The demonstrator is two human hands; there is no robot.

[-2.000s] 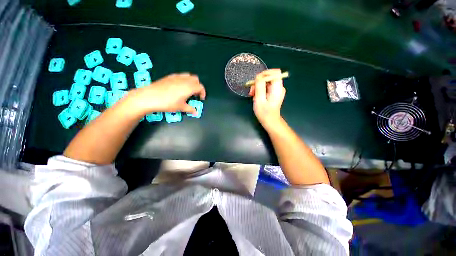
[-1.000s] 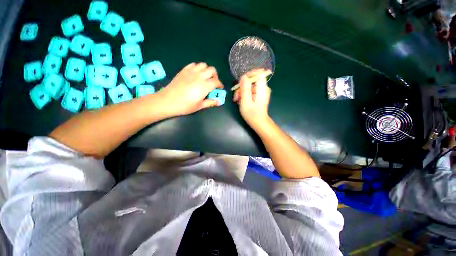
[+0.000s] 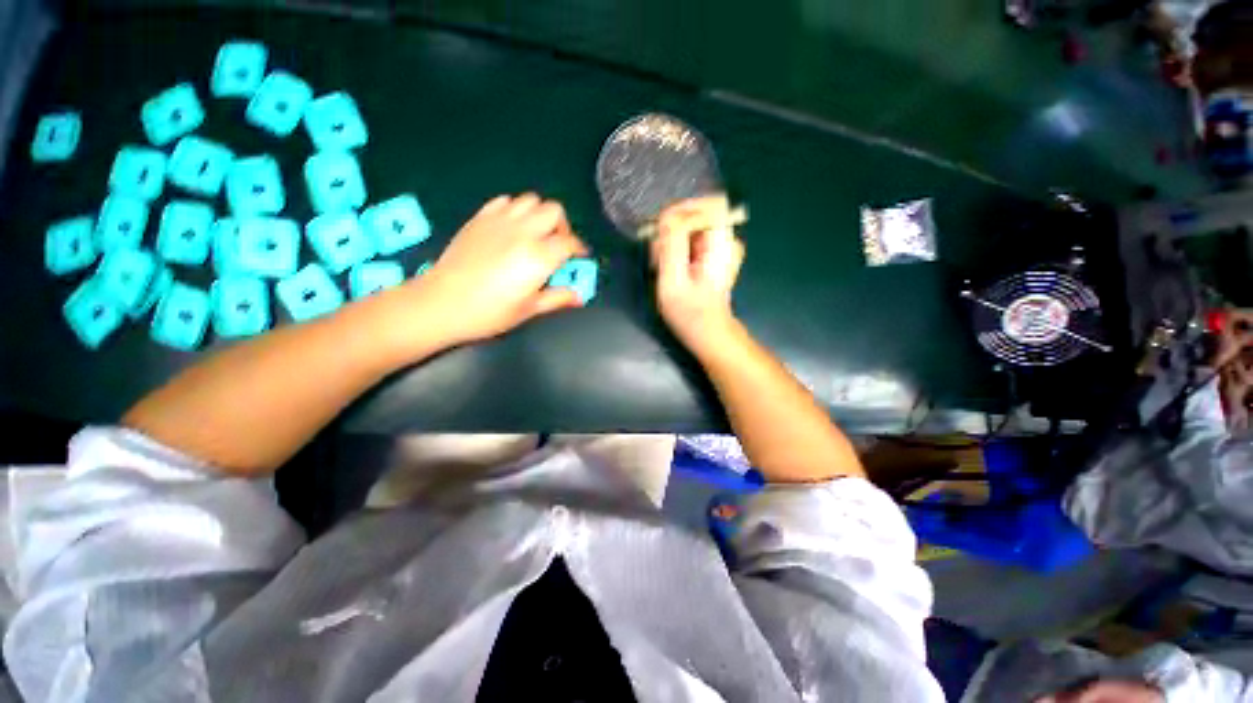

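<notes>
My left hand (image 3: 511,264) holds one turquoise housing (image 3: 574,282) between its fingertips, low over the green bench mat. My right hand (image 3: 698,261) grips a thin, pale stick tool (image 3: 735,216) at the near edge of a round dish (image 3: 646,168) heaped with tiny grey metal parts. The right fingers hide much of the tool. Many loose turquoise housings (image 3: 188,232) lie at the left, some overlapping, each with a dark mark in its middle. I cannot tell whether a metal part is on the tool.
A small clear zip bag (image 3: 900,234) with silvery contents lies right of the dish. A black fan with a round wire guard (image 3: 1035,317) stands at the right bench edge. Another person's pale sleeve (image 3: 1147,481) shows at the far right, with more of a person at the lower right.
My left hand has gone from over the housings' right end to near the dish, now holding one housing. My right hand has shifted slightly left and down. The camera view has also shifted.
</notes>
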